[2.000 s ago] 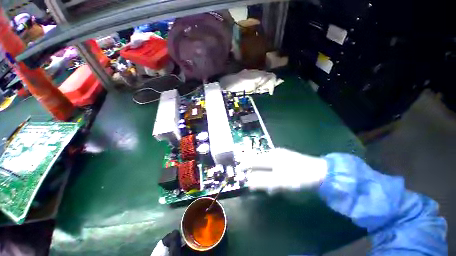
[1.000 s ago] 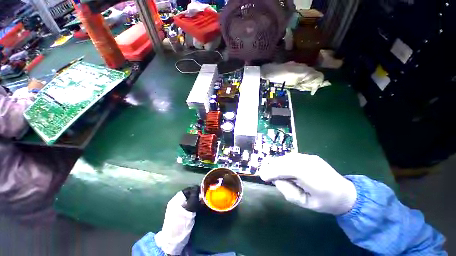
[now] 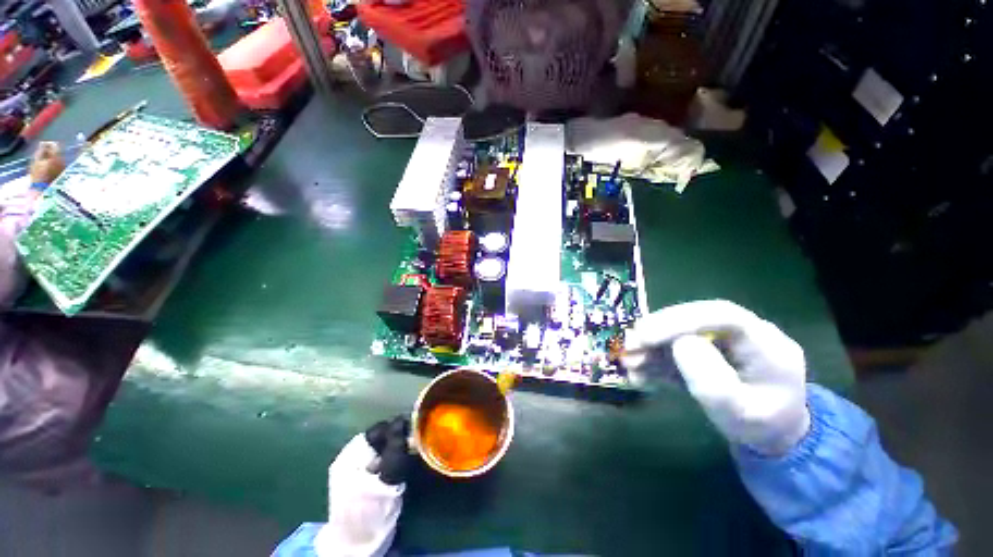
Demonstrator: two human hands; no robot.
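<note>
The green power board [image 3: 414, 346] lies on the dark green mat, with two white heatsinks [image 3: 536, 234], red-copper chokes [image 3: 443, 316] and a black box part at its left edge. My left hand [image 3: 365, 490], white-gloved with black fingertips, holds the metal cup [image 3: 507, 433] just in front of the board's near edge. Amber liquid [image 3: 460, 435] is in the cup. My right hand [image 3: 740, 364], white-gloved, is at the board's near right corner, fingers pinched on a thin brush [image 3: 642, 354]; its tip is blurred near the small parts.
At left a person's hand [image 3: 46, 163] is beside another green board [image 3: 125, 201]. A fan [image 3: 544, 54], a white cloth rag [image 3: 642, 147] and a looped cable stand or lie behind the board. Dark crates [image 3: 893, 196] with white labels are at right. An orange-red post [image 3: 187, 60] is at back left.
My right hand has moved right along the board's near edge to its right corner. The cup has shifted slightly left and down from a second ago. The neighbour's board sits a little further left in view.
</note>
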